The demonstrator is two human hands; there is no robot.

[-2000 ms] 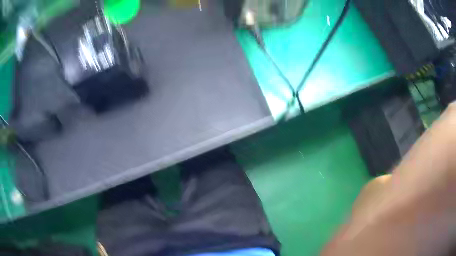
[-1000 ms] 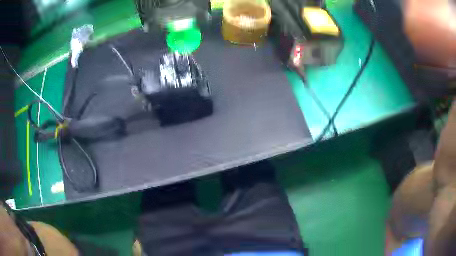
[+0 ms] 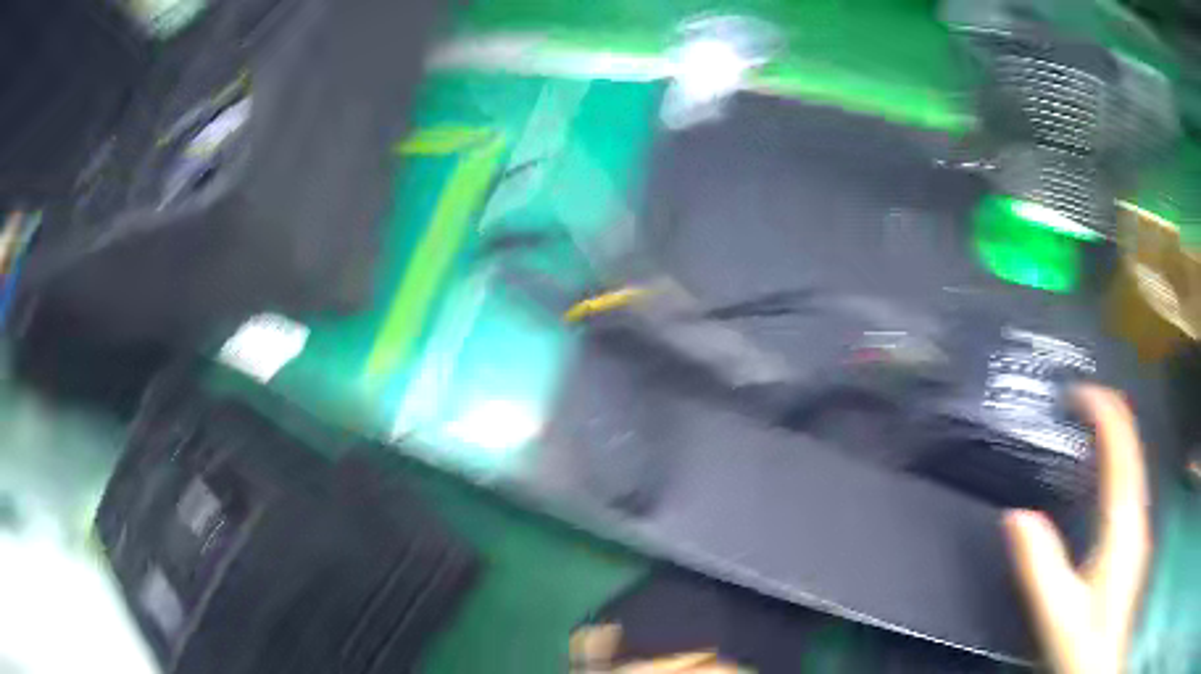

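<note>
The frame is strongly blurred. The black device housing, with the silvery-white board on top, sits on the black mat at the right. My right hand is at the housing's right end, thumb and a finger spread apart; contact is unclear. Part of my left hand shows at the bottom edge, cut off, so its grip is hidden. The black cable with its yellow tie runs left from the housing.
The green disc and brown-tan tape roll are behind the board, below the silvery-grey fan. Black trays stand at the left, and a black box is at the lower left. The bench edge slants across the bottom.
The view has swung left, so the bench things appear farther right and the left trays show. My right hand has come in beside the housing. My left hand shows at bottom centre.
</note>
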